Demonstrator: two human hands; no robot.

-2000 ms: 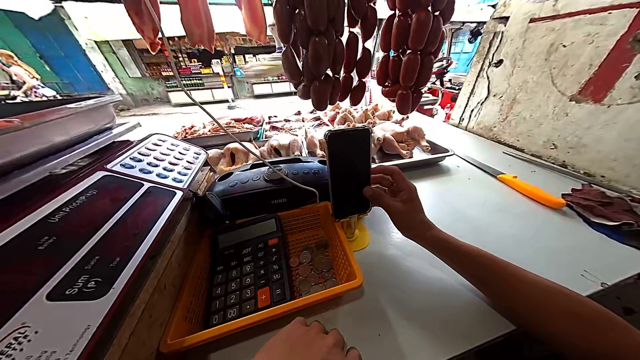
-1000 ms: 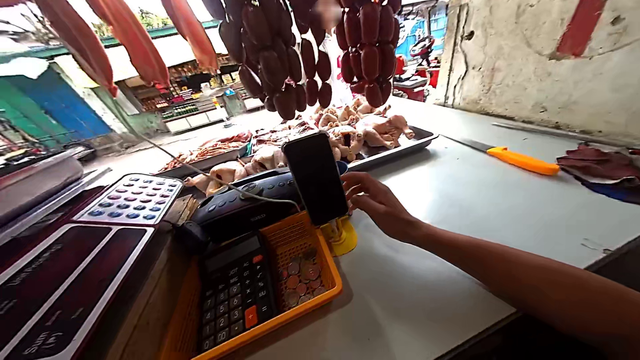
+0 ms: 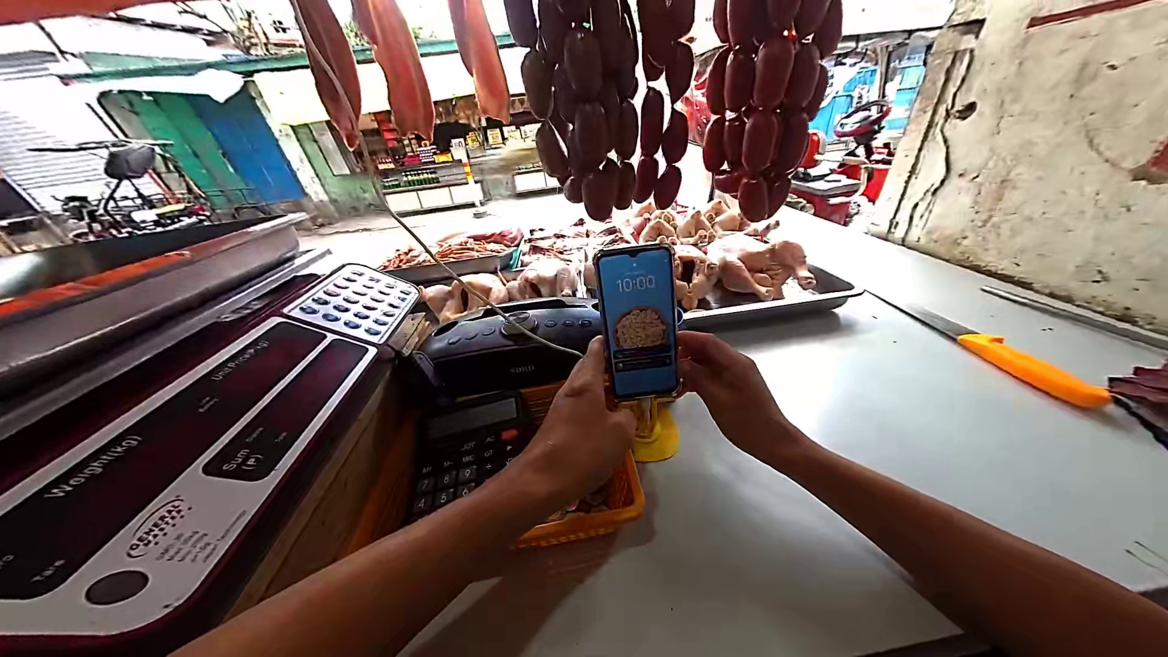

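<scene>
A smartphone [image 3: 637, 319] with a lit lock screen stands upright at the centre of the head view, just above a yellow stand [image 3: 659, 436]. Its left edge is gripped by my left hand [image 3: 584, 429], the thumb along the side. At the lower right edge, my right hand [image 3: 730, 388] holds it with bent fingers. Below my left hand is an orange plastic basket [image 3: 584, 527] with a black calculator [image 3: 456, 461] and coins, partly hidden by that hand and forearm. Behind the basket sits a black radio-like device [image 3: 511, 351] with a pale cable.
A digital weighing scale [image 3: 173, 456] fills the left. Trays of raw chicken [image 3: 748, 265] and other meat stand behind the phone. Dark sausage links [image 3: 584, 109] and meat strips [image 3: 397, 68] hang overhead. An orange-handled knife [image 3: 1036, 370] lies at right beside the wall [image 3: 1049, 164].
The phone's screen has gone from dark to lit. My left hand, at the bottom edge two seconds ago and out of view one second ago, is now on the phone, which is upright again after tilting.
</scene>
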